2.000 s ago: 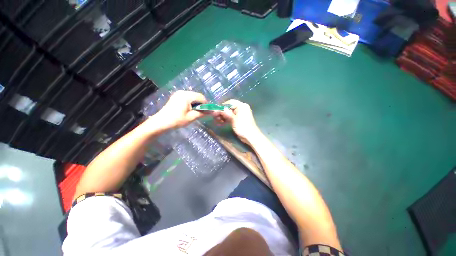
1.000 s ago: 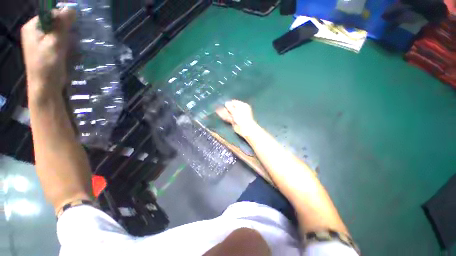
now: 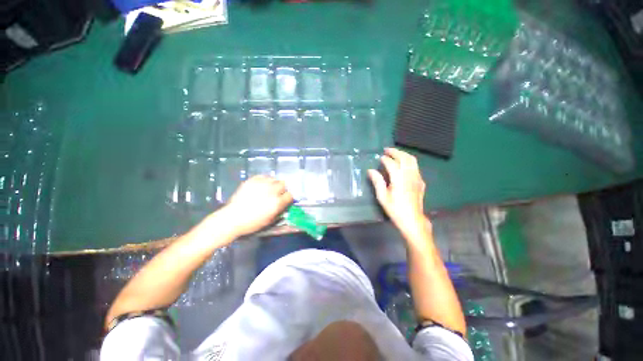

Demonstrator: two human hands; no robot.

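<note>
A clear blister tray (image 3: 278, 130) with three rows of pockets lies flat on the green bench in front of me, and no boards show in it. My left hand (image 3: 261, 201) is at the tray's front edge, closed on a small green circuit board (image 3: 306, 222) that sticks out to the right, over the bench edge. I cannot tell whether it is one board or several. My right hand (image 3: 400, 185) is at the tray's front right corner, palm down, fingers apart, with nothing seen in it.
Green PCB panels (image 3: 458, 46) and a black ribbed pad (image 3: 427, 116) lie right of the tray. A stack of filled trays (image 3: 571, 95) is farther right. Clear trays (image 3: 25, 176) stand at far left. A black phone (image 3: 139, 42) and papers (image 3: 187, 15) are at back left.
The view has turned to the right, bringing the panels and filled trays into sight. My left hand has come back from the far left to the tray's front. My right hand is now at the tray's right corner.
</note>
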